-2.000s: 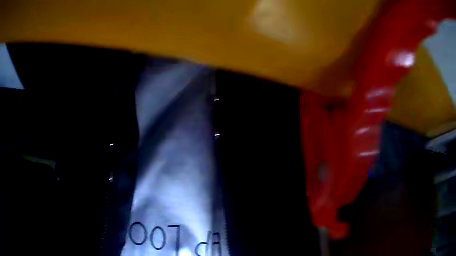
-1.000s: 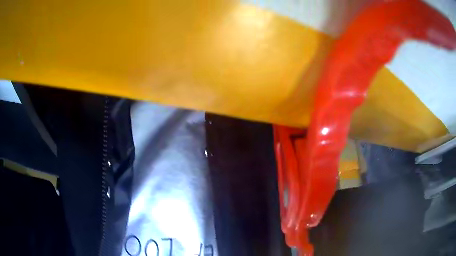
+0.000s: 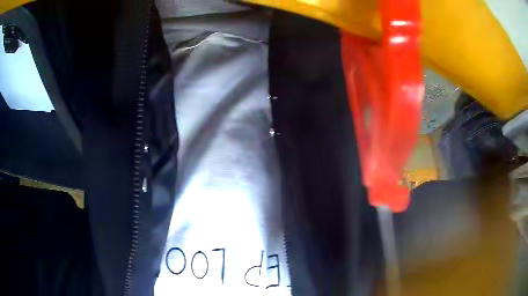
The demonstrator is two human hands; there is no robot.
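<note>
A red air blow gun (image 3: 399,115) hangs at the yellow bench edge (image 3: 463,52), right of the middle. Its thin nozzle (image 3: 389,248) points down and is blurred. A blurred orange-brown shape fills the lower right; it may be my right hand (image 3: 463,254), but its fingers and any hold cannot be made out. My left hand is not in view.
My open dark jacket (image 3: 113,173) and pale shirt with lettering (image 3: 226,173) fill the middle. A black tote's rim (image 3: 52,81) curves at the left, with a white sheet (image 3: 23,81) and a small black unit (image 3: 10,39) inside.
The view has shifted: the bench edge now sits higher, and more of the shirt and tote shows. The blow gun appears higher. The orange-brown blur at lower right is brighter.
</note>
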